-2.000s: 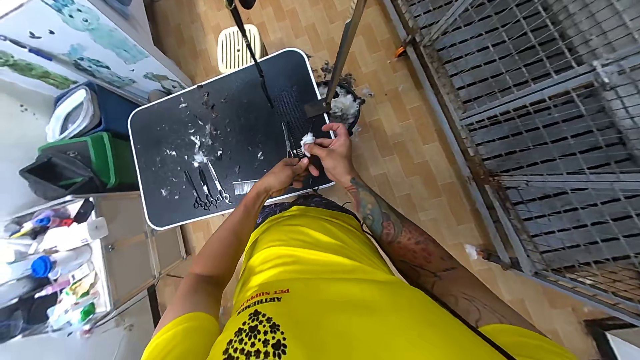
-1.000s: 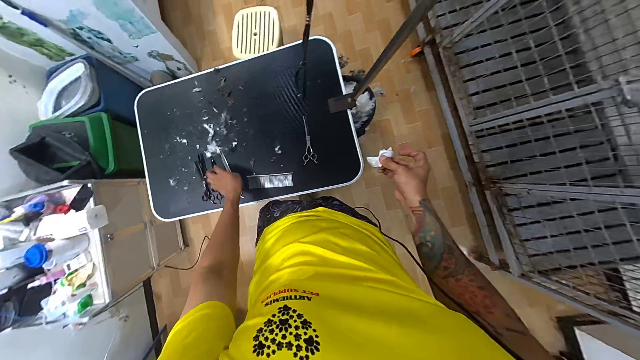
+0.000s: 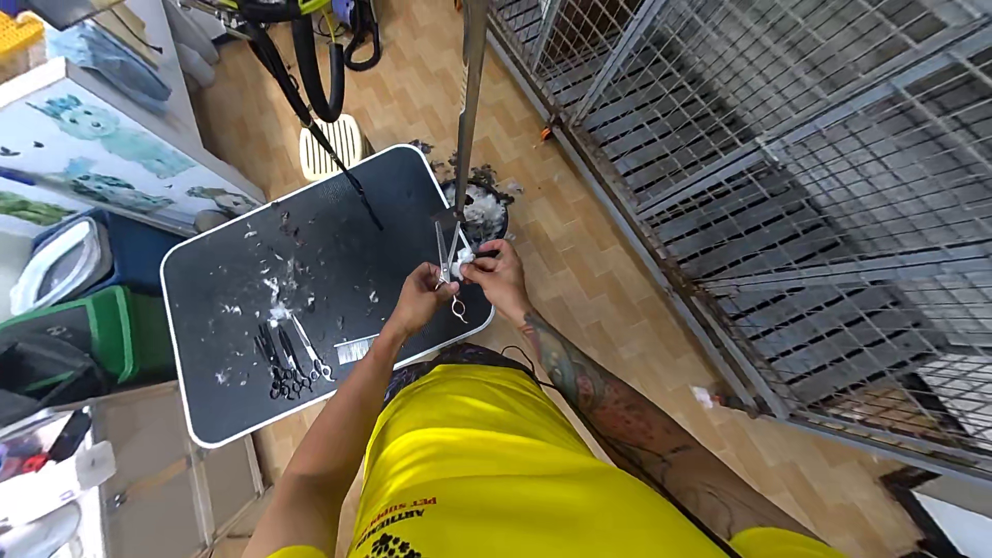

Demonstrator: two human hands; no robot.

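My left hand (image 3: 421,298) grips a pair of silver grooming scissors (image 3: 443,256) whose blades stand apart and point away from me. Close by on the right, my right hand (image 3: 498,279) pinches a white wad (image 3: 463,263), cotton or tissue, against the scissors. Both hands are above the right end of the black grooming table (image 3: 349,256). Several more scissors (image 3: 291,360) lie side by side near the table's front left, some black, one silver (image 3: 310,349). A metal comb (image 3: 355,349) lies to their right, partly beside my left forearm.
Fur clippings are scattered over the table. A metal post (image 3: 467,116) rises at its right end, beside a bin of fur (image 3: 484,213). A dark strap (image 3: 360,190) hangs over it. Wire cages (image 3: 736,155) stand right, a plastic stool (image 3: 335,147) behind, a green bin (image 3: 128,333) left.
My left hand has moved right from the scissors at the table's front left. My right hand has come in from beyond the table's right edge with the white wad, and the two hands now meet.
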